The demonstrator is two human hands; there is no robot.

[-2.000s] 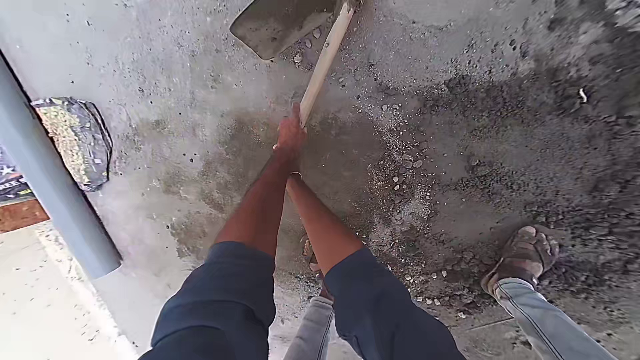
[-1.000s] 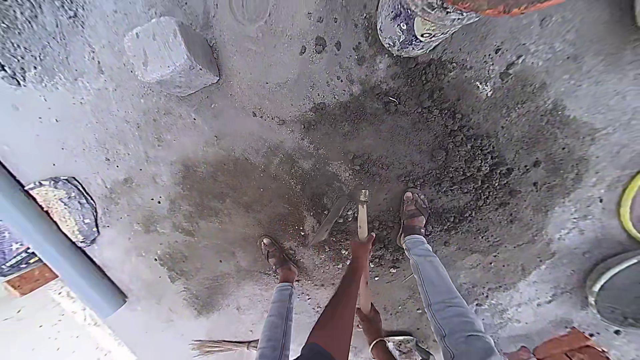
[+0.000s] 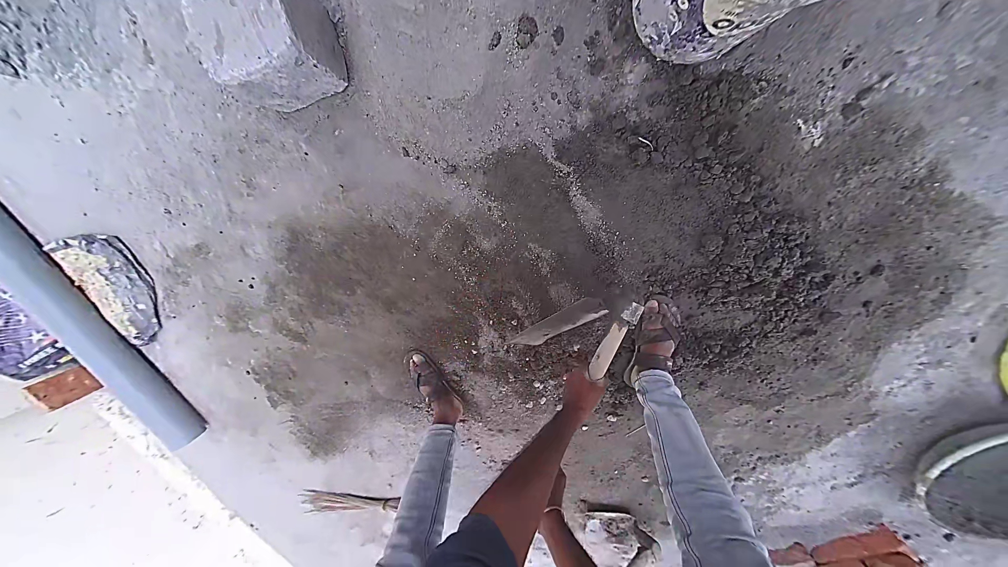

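My left hand (image 3: 583, 391) is closed round the wooden handle (image 3: 609, 350) of a hoe, a short way behind its socket. The broad metal blade (image 3: 561, 321) is low over damp, dark soil or mortar mix (image 3: 543, 213), between my sandalled feet, its socket close to the right foot (image 3: 657, 327). My right hand (image 3: 557, 490), with a band at the wrist, is largely hidden behind my left forearm; its fingers and the rear of the handle cannot be made out.
A concrete block (image 3: 272, 55) lies at upper left, a printed sack (image 3: 689, 31) at the top. At left are a grey pipe (image 3: 102, 331) and an opened bag (image 3: 110, 287). Near my legs are a straw broom (image 3: 350, 501), bricks (image 3: 862, 547) and a round basin (image 3: 972, 480).
The hoe, stretched out ahead two seconds ago, is now drawn back near my feet. Since one second ago its blade has turned more sideways. The view has shifted.
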